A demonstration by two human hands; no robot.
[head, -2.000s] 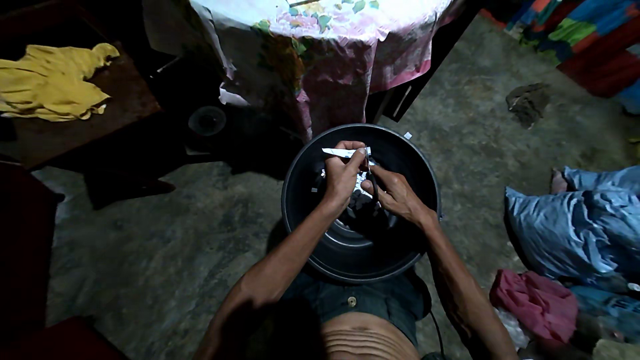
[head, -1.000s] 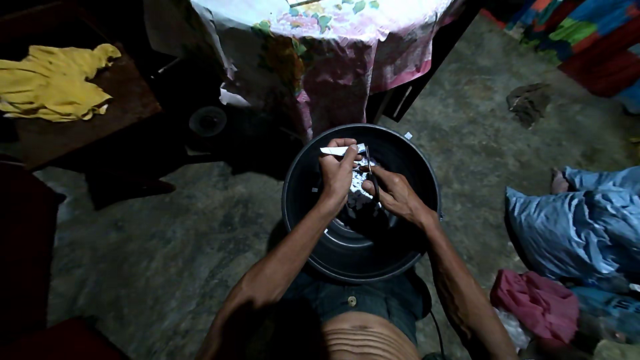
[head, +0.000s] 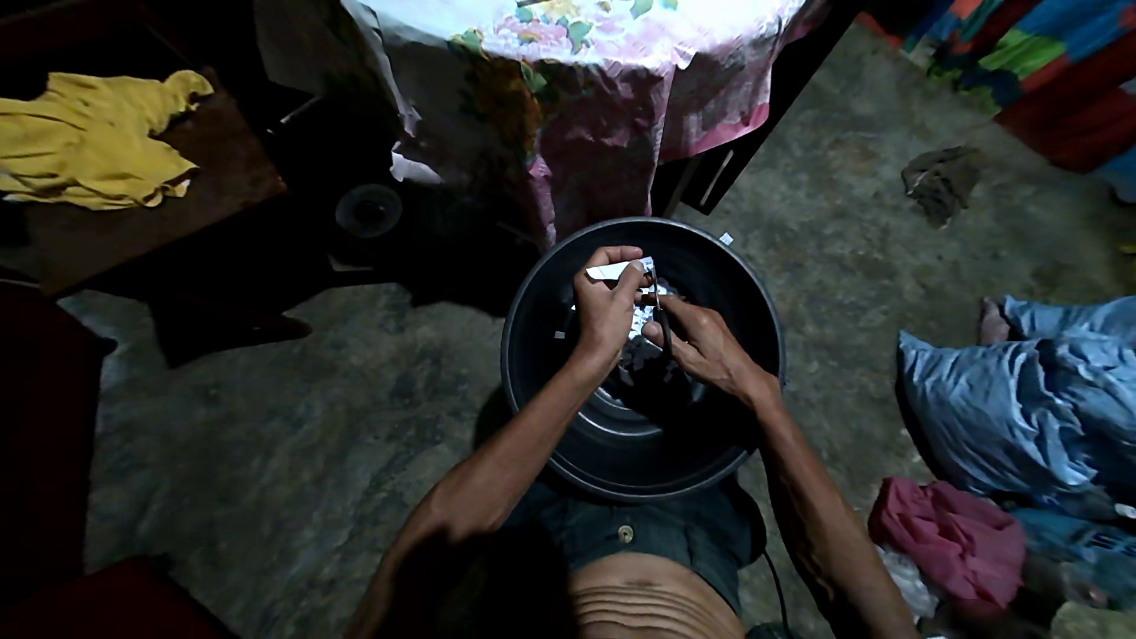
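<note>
Over a round dark basin [head: 643, 484], my left hand [head: 611, 297] grips a folded white paper strip [head: 612, 271], its thumb on top. My right hand [head: 701, 337] holds scissors [head: 664, 330] with dark handles, the blades upright against the right end of the strip. Whether the blades are open or closed is too small to tell. Small white paper pieces [head: 641, 318] show beneath and between the hands in the basin. One small scrap [head: 726, 239] lies just outside the far rim.
A table with a floral cloth [head: 603, 98] stands just beyond the basin. Yellow cloth [head: 98, 142] lies on a wooden surface at left. At right are a blue satin-like fabric [head: 1021, 399] beside a person's bare foot [head: 992, 321], pink cloth [head: 950, 541] and a dark rag [head: 942, 182].
The white strip and the fingers holding it have shifted slightly. Both hands stay over the basin, still gripping the strip and the scissors.
</note>
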